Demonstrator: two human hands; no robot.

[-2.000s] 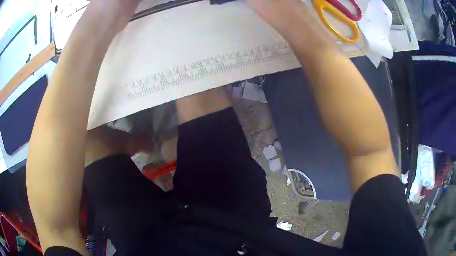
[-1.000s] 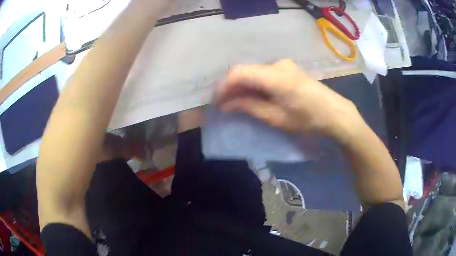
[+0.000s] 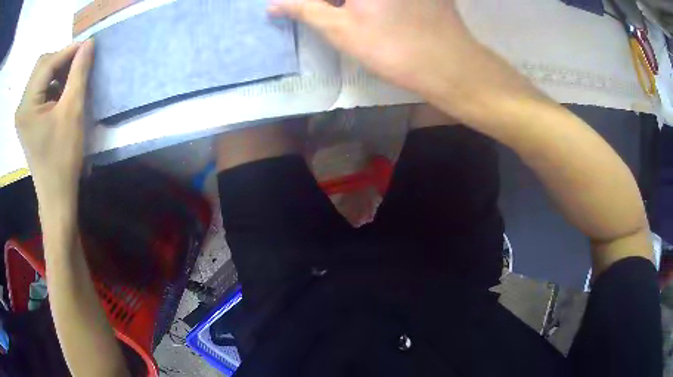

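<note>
A pale grey-blue fabric panel (image 3: pixel 195 55) lies at the upper left of the table, over a dark piece whose edge shows along its lower side. My left hand (image 3: pixel 55 103) is at the panel's left edge, thumb and finger on the edge, the other fingers curled. My right hand (image 3: pixel 369 33) reaches from the right, its fingertips at the panel's upper right corner; part of this hand is cut off by the top of the picture. A tan-brown band (image 3: pixel 111 13) shows behind the panel.
The white table's front edge (image 3: pixel 472 110) bends across the view, with a faint ruler scale. Orange and red scissors (image 3: pixel 644 62) lie at far right. A dark piece (image 3: pixel 587 6) is at the top right. Below are a red basket (image 3: pixel 129 305) and a blue basket (image 3: pixel 218 331).
The view has turned left. My right hand has brought the grey-blue panel from above my lap onto the table at left. My left hand, earlier beyond the top edge, now touches the panel's left edge.
</note>
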